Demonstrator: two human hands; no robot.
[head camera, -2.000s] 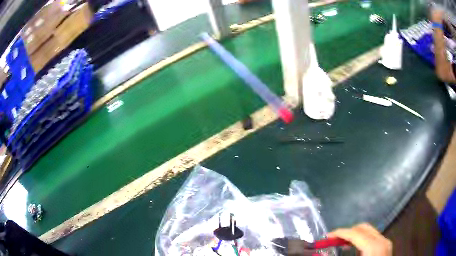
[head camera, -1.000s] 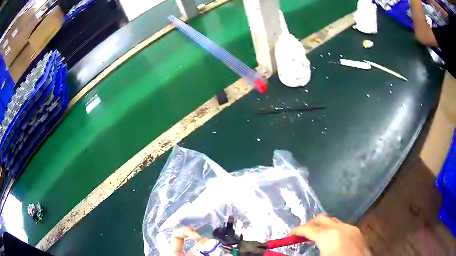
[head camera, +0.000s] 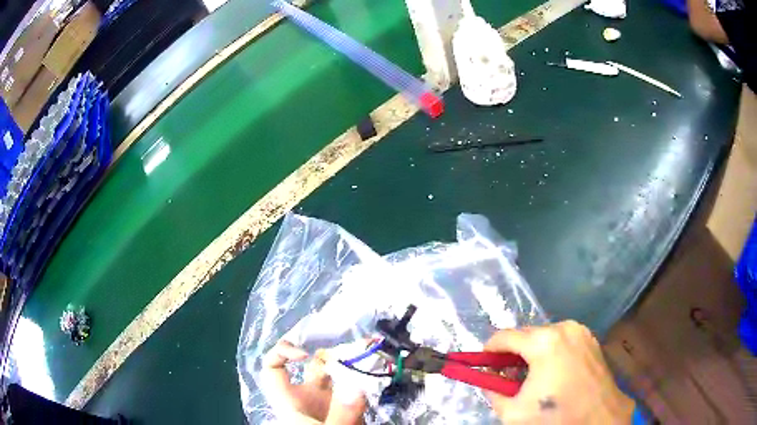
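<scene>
My right hand (head camera: 564, 373) grips the red-handled cutters (head camera: 481, 370) at the lower right of centre. Their dark jaws meet a small black part (head camera: 397, 332) with blue, black, red and green wires (head camera: 365, 357). My left hand (head camera: 311, 383) is at the left of the part, its fingers at the wires; the exact hold is partly hidden. A crumpled clear plastic bag (head camera: 286, 286) lies open under both hands, with pale bits in it. Whether the jaws are closed on a wire cannot be told.
A wired assembly (head camera: 75, 324) sits on the green belt (head camera: 224, 124). A clear tube with red cap (head camera: 357, 56), a white bottle (head camera: 483, 66), a dark stick (head camera: 490, 144) and a white-handled tool (head camera: 591, 66) lie beyond the bag. Blue trays (head camera: 58, 183) stand left. Another person's arm (head camera: 705, 21) shows.
My left hand has come into view at the wires. The cutters have moved up and left to the black part, which now tilts. The view has shifted, so the bench things sit higher.
</scene>
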